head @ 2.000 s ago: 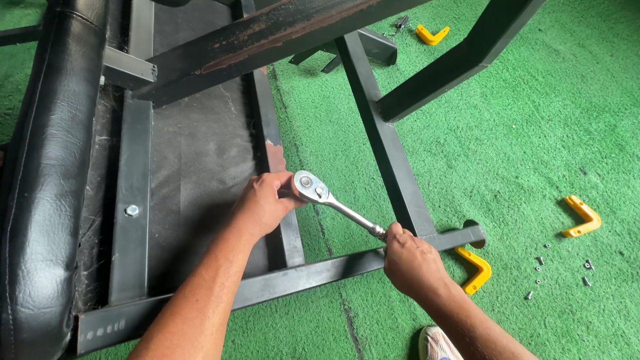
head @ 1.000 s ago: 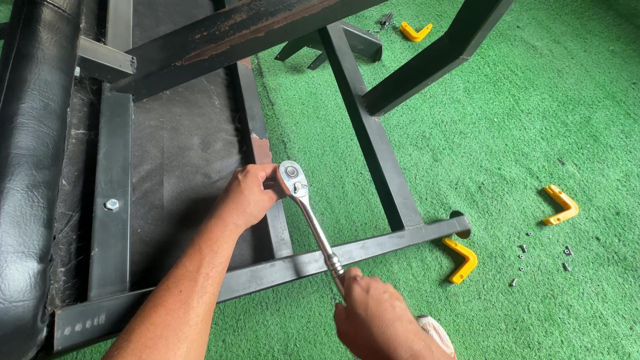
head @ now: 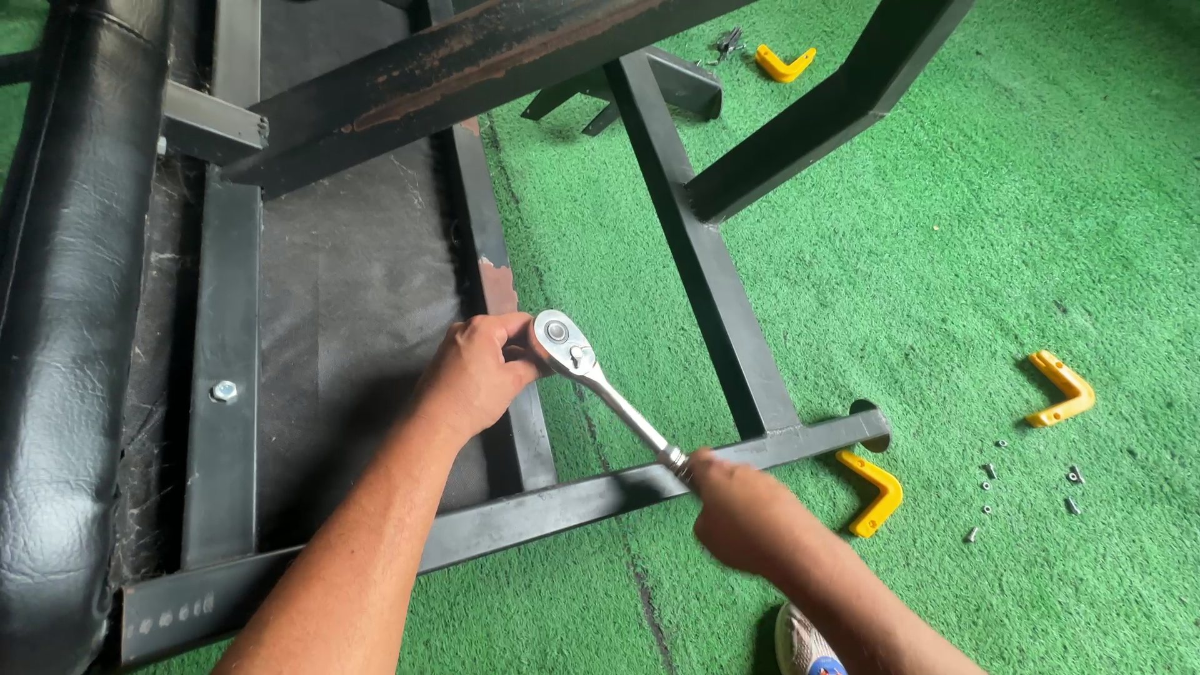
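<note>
A chrome ratchet wrench (head: 623, 408) lies across the gap beside a dark steel frame tube (head: 483, 220). Around the side of its head are the fingers of my left hand (head: 478, 370), close to that tube; what sits under the head is hidden. My right hand (head: 750, 511) grips the handle's far end, above the lower cross tube (head: 581, 497). A hex bolt head (head: 224, 391) shows on the left steel tube (head: 225, 459). Black fabric backing (head: 347, 272) spans between the two upright tubes.
A black padded cushion (head: 70, 309) runs along the left. A scuffed steel beam (head: 487, 70) crosses above. On the green turf (head: 984, 234) lie yellow L-shaped brackets (head: 1064, 389), several small screws and nuts (head: 991, 471), and a dark metal part (head: 680, 80). A shoe (head: 804, 645) shows at the bottom.
The ratchet handle swung toward me between the first and second frames, then partly back away by now, with my right hand on it. My left hand has stayed at the ratchet head.
</note>
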